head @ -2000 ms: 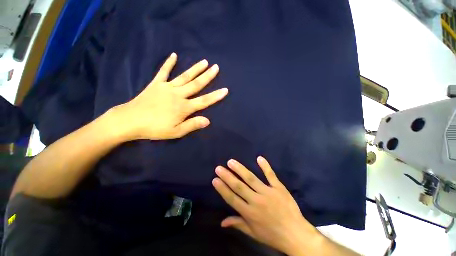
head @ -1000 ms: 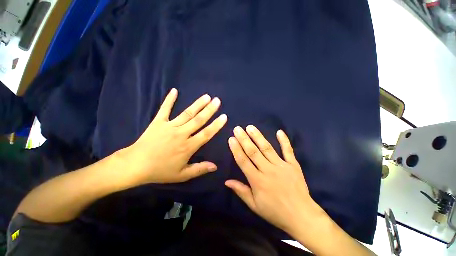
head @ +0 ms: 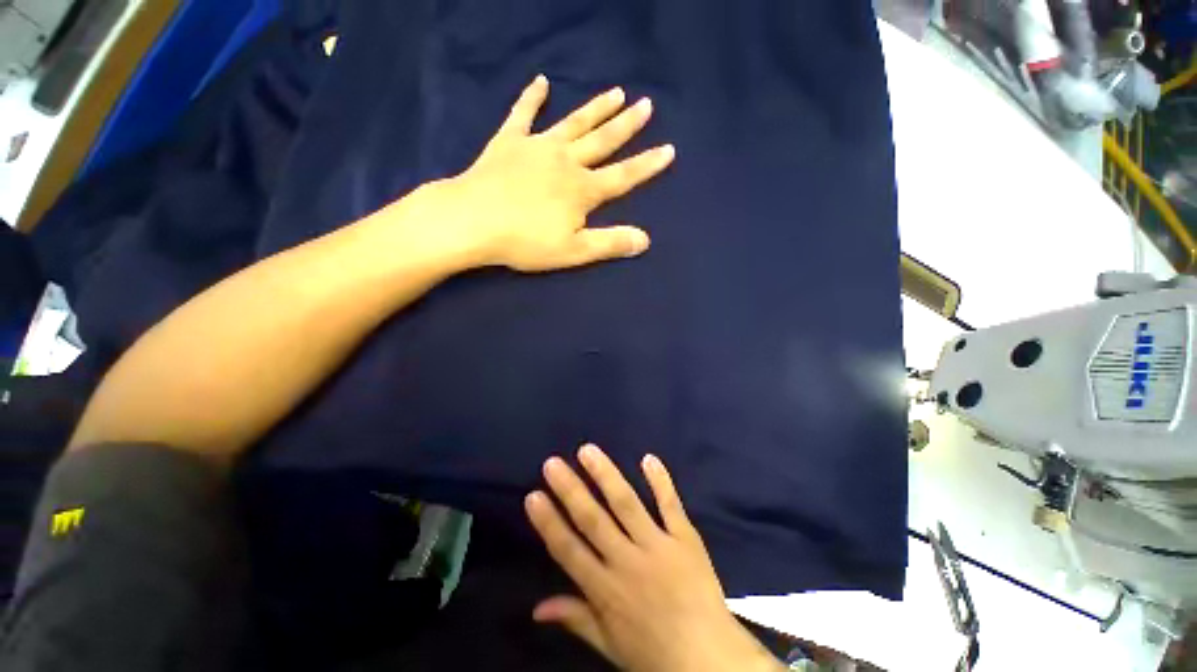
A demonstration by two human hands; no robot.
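Note:
A large dark navy garment piece point(head: 761, 315) lies spread over the white table, its right edge beside the sewing machine's needle area. My left hand point(head: 558, 184) lies flat on the upper middle of the cloth, fingers spread, holding nothing. My right hand point(head: 630, 558) lies on the cloth near its lower edge, fingers apart, holding nothing. The presser foot and needle point(head: 923, 387) are just right of the cloth's edge and hard to make out.
The white machine head point(head: 1076, 374) with blue JUKI lettering stands at the right. Silver thread snips point(head: 954, 578) lie on the table point(head: 1037, 197) at lower right. A blue-lined trough point(head: 171, 92) with a wooden edge is at upper left. A yellow frame shows at upper right.
Compared with one second ago, my left hand has moved up and right across the cloth, and my right hand has moved down towards its lower edge. More of the machine head shows.

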